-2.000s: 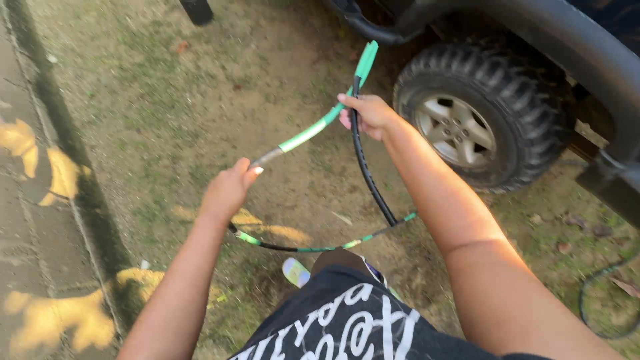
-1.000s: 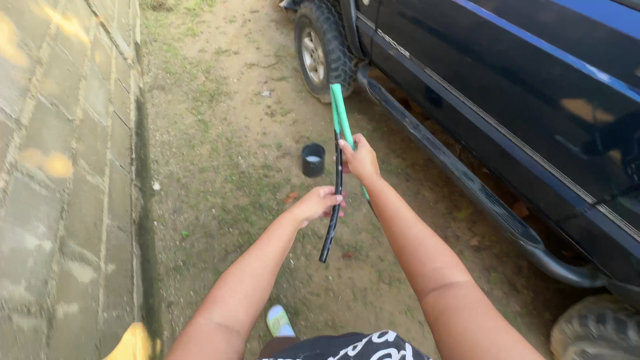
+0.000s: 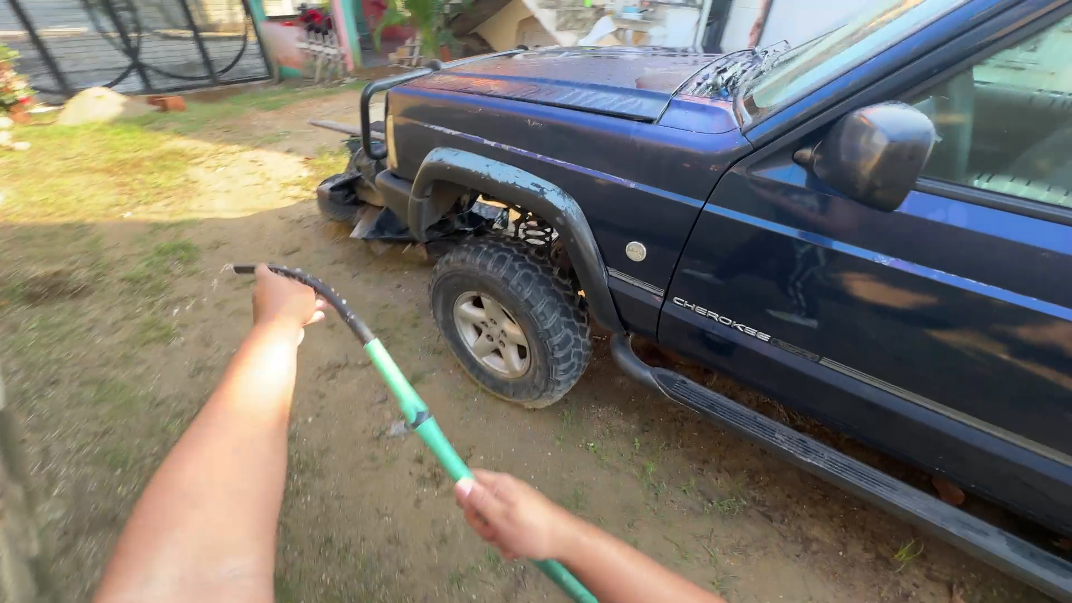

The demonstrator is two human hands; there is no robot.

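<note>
A garden hose (image 3: 387, 368) with a black end section and a green length runs from the left middle down to the bottom edge. My left hand (image 3: 283, 301) grips the black part close to its open tip, where a little water seems to come out. Around the green part, lower down, my right hand (image 3: 511, 512) is closed. Between the hands a dark tie or clamp (image 3: 420, 417) circles the green section. The hose's lower end passes out of view.
A dark blue Jeep Cherokee (image 3: 586, 159) stands at the right, its front wheel (image 3: 511, 322) just beyond the hose and its side step (image 3: 804, 452) low along the body. Dirt ground with grass patches (image 3: 167, 260) lies at left. A dark metal gate (image 3: 142, 42) is behind.
The view has swung up toward the vehicle's front. My hands, close together on the hose a second ago, are now apart, with the hose stretched between them.
</note>
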